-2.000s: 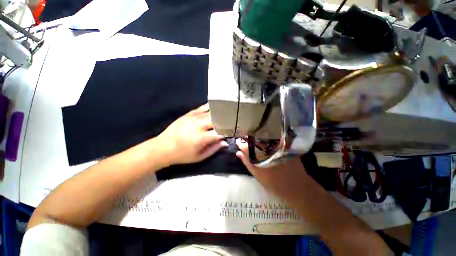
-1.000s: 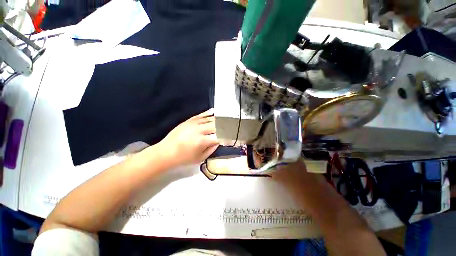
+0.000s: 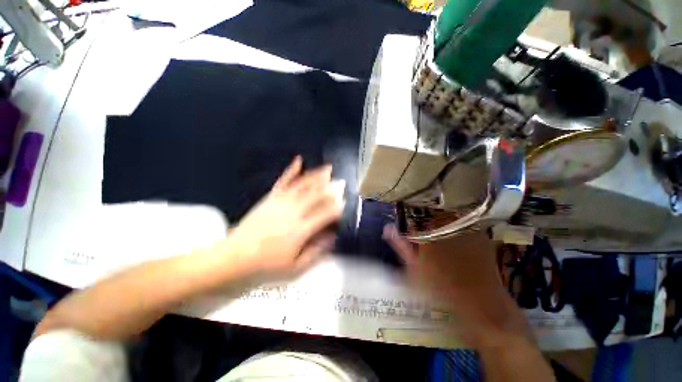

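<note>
A large dark garment panel (image 3: 217,134) lies on the white machine table, left of the off-white sewing machine head (image 3: 396,127). Its right part runs to the needle area. My left hand (image 3: 288,224) lies on the panel's near right part with fingers spread, slightly blurred. My right hand (image 3: 441,261) is blurred, just right of the needle area; its fingertips touch or nearly touch the dark cloth, and the chrome guard (image 3: 508,179) partly covers it. Needle and presser foot cannot be made out clearly.
Another dark cloth (image 3: 314,30) lies behind the panel, with white sheets (image 3: 202,15) at the far left. A wristwatch (image 3: 579,157) sits on the machine head. Scissors (image 3: 532,272) lie at the right. A purple item (image 3: 27,168) is at the left.
The panel has shifted, and dark cloth covers the bare area below the needle. My left hand has moved from beside the machine head onto the cloth, its fingers spreading. The view has shifted.
</note>
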